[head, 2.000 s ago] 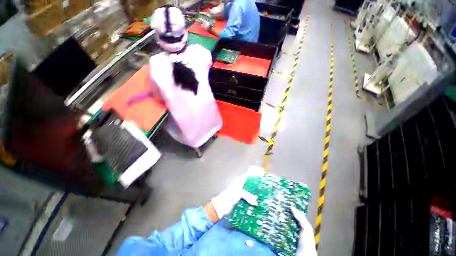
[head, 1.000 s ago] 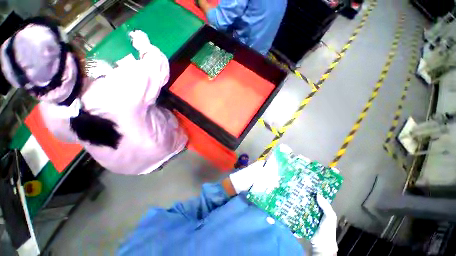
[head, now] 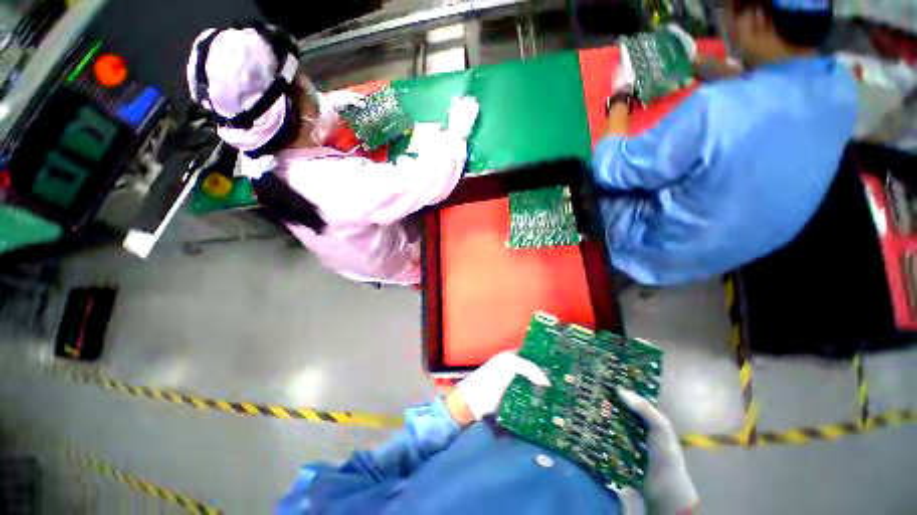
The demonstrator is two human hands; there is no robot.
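A green circuit board [head: 583, 387] with many small silver and dark parts is held in front of my body. My left hand [head: 500, 384], in a white glove, grips its left edge, thumb on top. My right hand [head: 659, 453], also gloved, grips its right edge. The fingers under the board are hidden. Just beyond it is a black tray [head: 432, 292] with a red liner [head: 493, 292]. Another circuit board [head: 544, 217] lies in the tray's far right part. The held board's far edge overlaps the tray's near right corner in view.
A person in pink [head: 352, 201] is left of the tray, a board near their hands. A person in blue [head: 719, 171] holds a board at the right. A green-matted bench [head: 523, 111] runs behind the tray. Black trays [head: 804, 287] stand at the right. Yellow-black tape [head: 251, 407] crosses the floor.
The view has turned right, and the tray with the red liner is now straight ahead of me. I still hold the board in both hands. The person in blue is now more fully in view.
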